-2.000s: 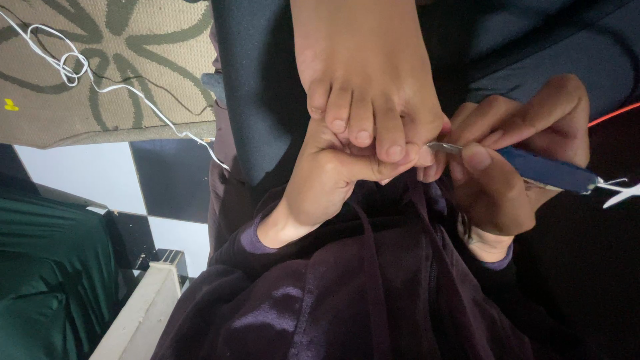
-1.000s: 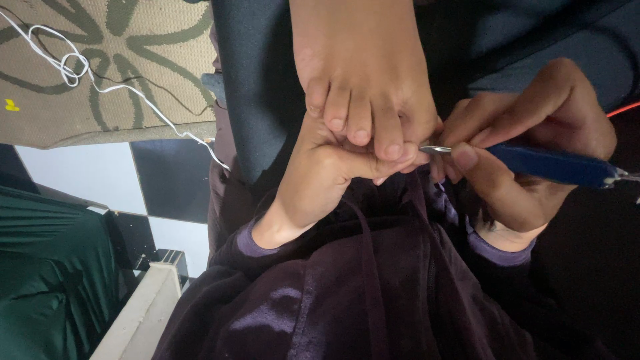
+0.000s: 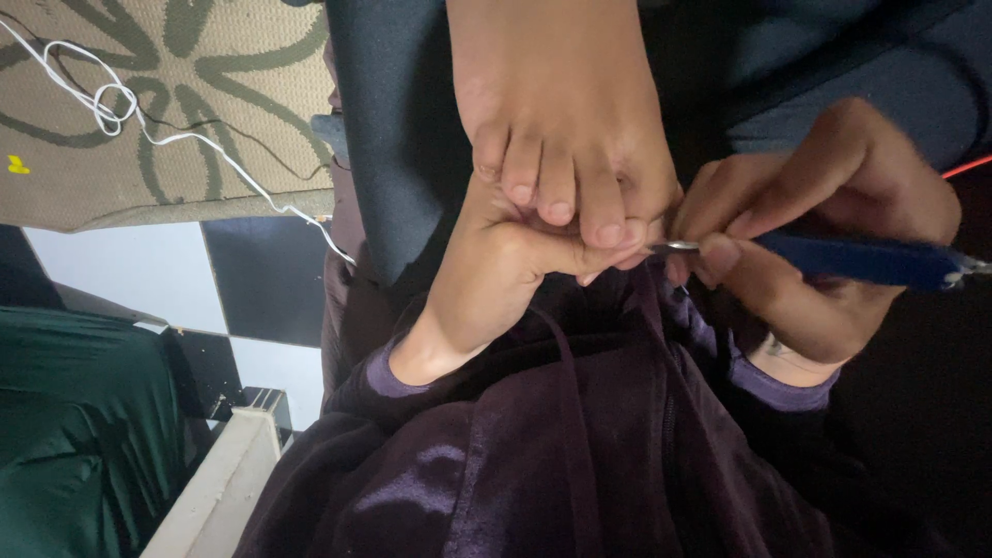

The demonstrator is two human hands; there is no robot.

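A bare foot (image 3: 558, 101) reaches down from the top of the view, toes toward me. My left hand (image 3: 504, 271) grips the front of the foot from below, its thumb lying across under the toe tips. From the right, my right hand (image 3: 821, 225) holds a blue-handled tool (image 3: 860, 262) between thumb and fingers. The tool's small metal tip (image 3: 676, 246) points left and is at the big-toe side, close to my left thumb tip. Whether the tip touches the toe cannot be told. The palm side of my left hand is hidden behind the foot.
Dark cloth (image 3: 395, 139) lies beneath the foot. At the left are a patterned rug (image 3: 256, 85) with a white cable (image 3: 201, 138), checkered floor tiles (image 3: 124, 271), green fabric (image 3: 77, 411) and a pale beam-like edge (image 3: 225, 473). A thin red cord (image 3: 967, 166) shows at the right.
Since two seconds ago, my right hand and the blue tool have shifted slightly and the tool lies nearer to level. My left hand keeps its hold on the foot.
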